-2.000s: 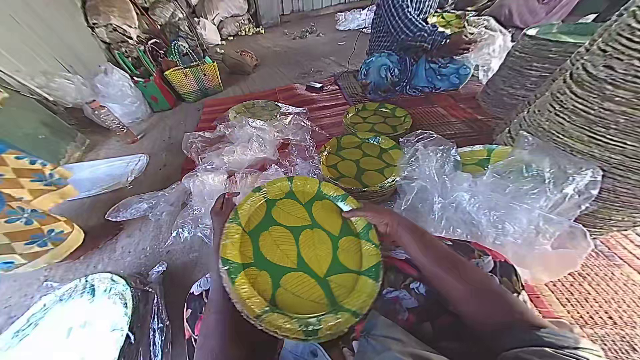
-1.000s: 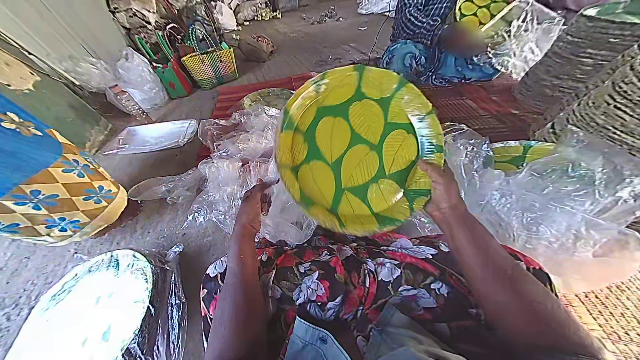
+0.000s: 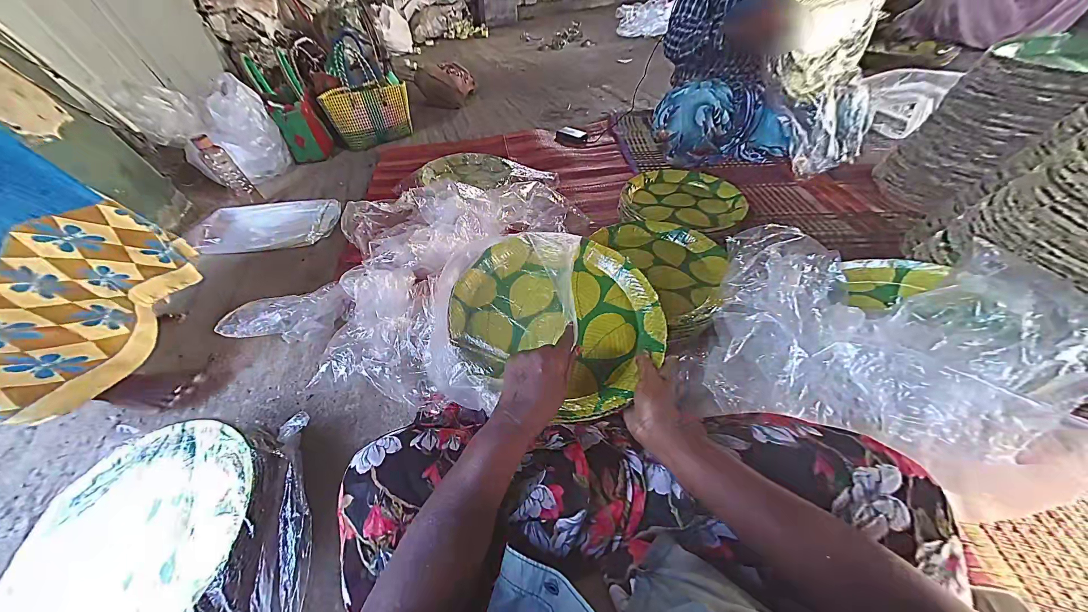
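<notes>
A round green plate with a yellow leaf pattern (image 3: 608, 314) stands tilted above my lap, its left part inside a clear plastic bag (image 3: 463, 340). My left hand (image 3: 540, 374) grips the bag's edge over the front of the plate. On the plate's lower right rim is my right hand (image 3: 659, 399), its fingers closed on it. Whether more plates lie behind this one, I cannot tell. Just beyond it rests a stack of like plates (image 3: 680, 263), with another stack (image 3: 684, 200) farther back.
Crumpled clear plastic bags (image 3: 399, 229) lie to the left, and more plastic (image 3: 850, 365) spreads at the right, partly over a plate (image 3: 892, 280). Tall stacks (image 3: 1003, 161) rise at the right. A wrapped round pack (image 3: 144, 518) is at lower left. Another person (image 3: 722, 110) sits beyond the red mat (image 3: 569, 170).
The plate has come down from its raised position, and clear plastic now covers its left part. My left hand, apart from the plate a second ago, is at its front.
</notes>
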